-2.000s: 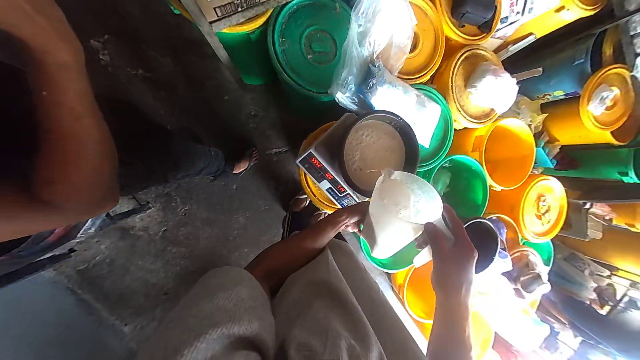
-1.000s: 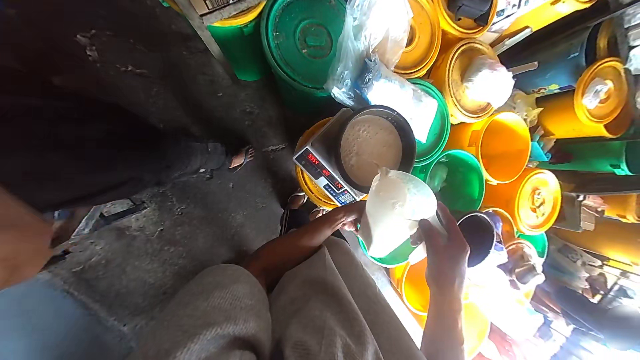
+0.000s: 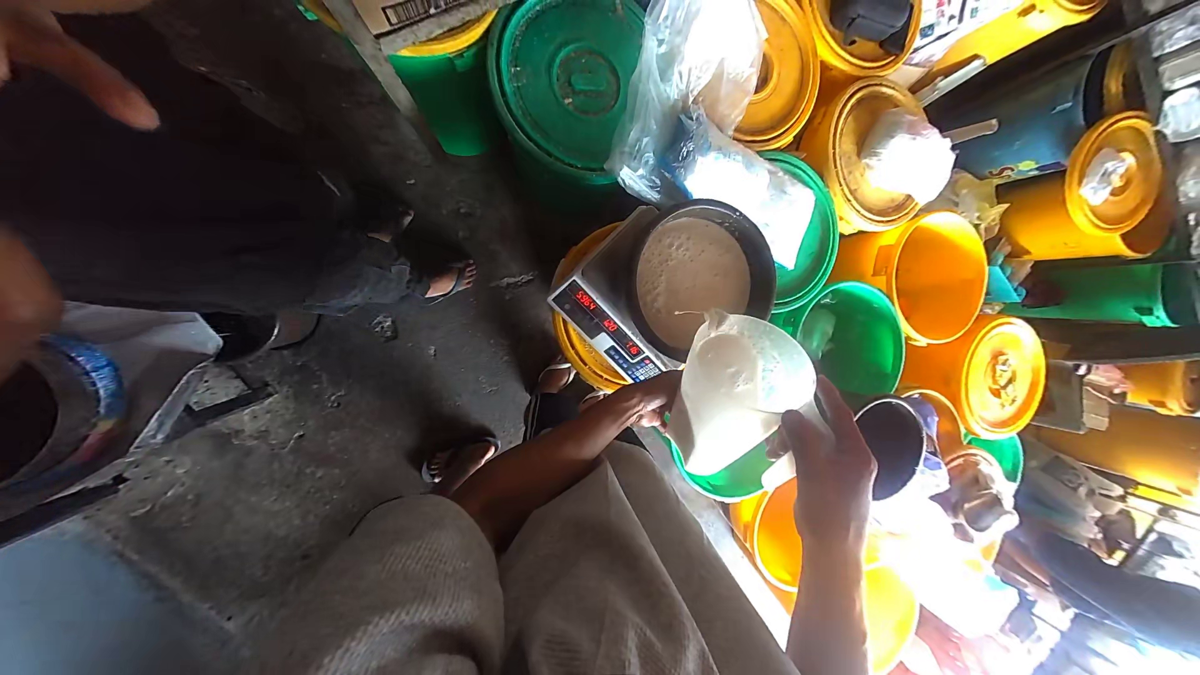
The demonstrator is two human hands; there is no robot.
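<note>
My right hand (image 3: 830, 450) grips the handle of a white plastic pitcher (image 3: 717, 427), which is tilted with its spout over a dark round tub (image 3: 761, 253). A thin trickle shows at the spout. Pale brown, frothy liquid (image 3: 692, 272) fills much of the tub. The tub stands on a digital scale (image 3: 600, 323) with lit red digits, on top of a yellow bucket. My left hand (image 3: 661, 398) is at the pitcher's near left side, its fingers partly hidden; whether it grips or only supports the pitcher is unclear.
Green and yellow lidded buckets (image 3: 567, 84), open buckets (image 3: 942, 277) and clear plastic bags (image 3: 694, 84) crowd behind and right of the scale. A green open container (image 3: 727, 478) is below the pitcher. Another person in dark trousers (image 3: 187, 187) stands on the left, a hand (image 3: 84, 70) above.
The other person's arm and hand have shifted at the left, and an open container with a colourful rim has come into view there. My hands still hold the tilted pitcher over the tub.
</note>
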